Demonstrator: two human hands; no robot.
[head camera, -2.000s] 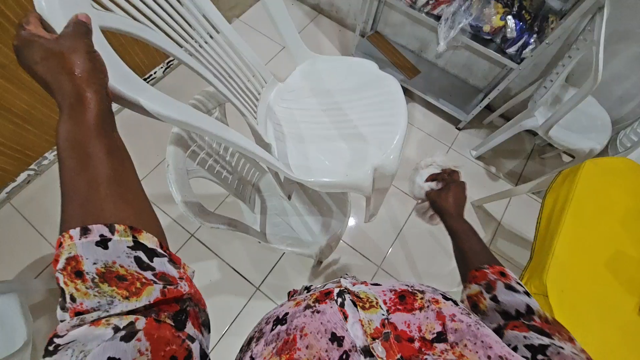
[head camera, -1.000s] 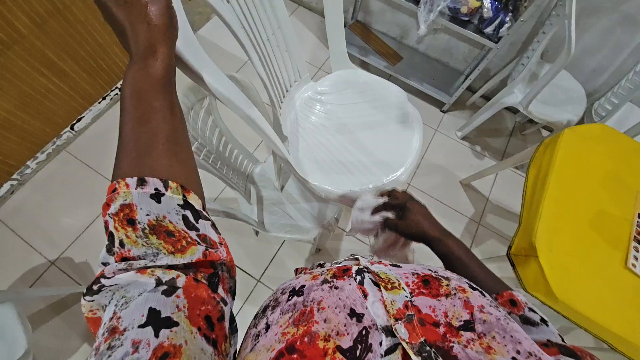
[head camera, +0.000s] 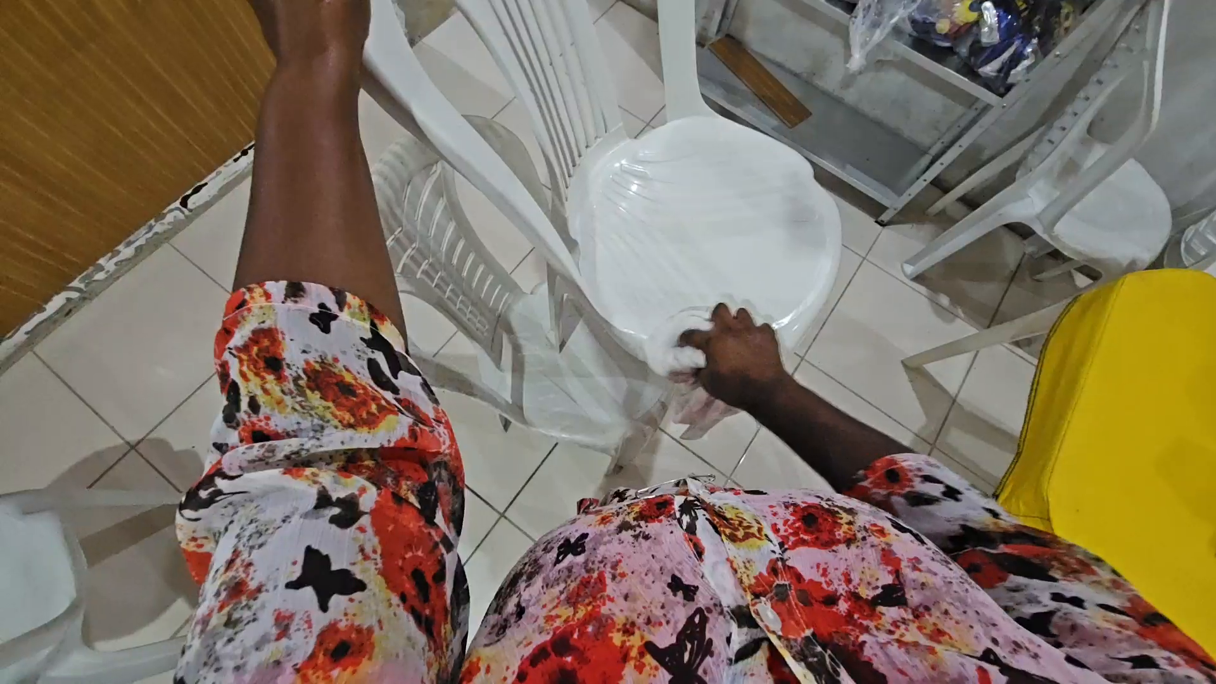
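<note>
A white plastic armchair (head camera: 708, 214) stands in front of me, its seat shiny as if wet. My right hand (head camera: 739, 356) presses a crumpled white cloth (head camera: 676, 342) on the front edge of the seat, and part of the cloth hangs below the edge. My left hand (head camera: 318, 14) is at the top edge of the view beside the upper part of the chair's frame; its fingers are cut off, so its grip cannot be seen. Below and left of this chair is another white plastic chair (head camera: 570, 389), partly hidden by it.
A yellow-covered piece of furniture (head camera: 1130, 418) is at the right, with a white plastic chair (head camera: 1107, 214) behind it. A metal shelf (head camera: 931, 180) holding plastic-wrapped items stands at the back. Brown panelling (head camera: 104, 123) is upper left; another white chair (head camera: 57, 589) is lower left.
My right hand has moved with the cloth from beside the chair, over the floor, to the front edge of its seat. My left hand, earlier seen on the chair's frame, is now mostly out of view.
</note>
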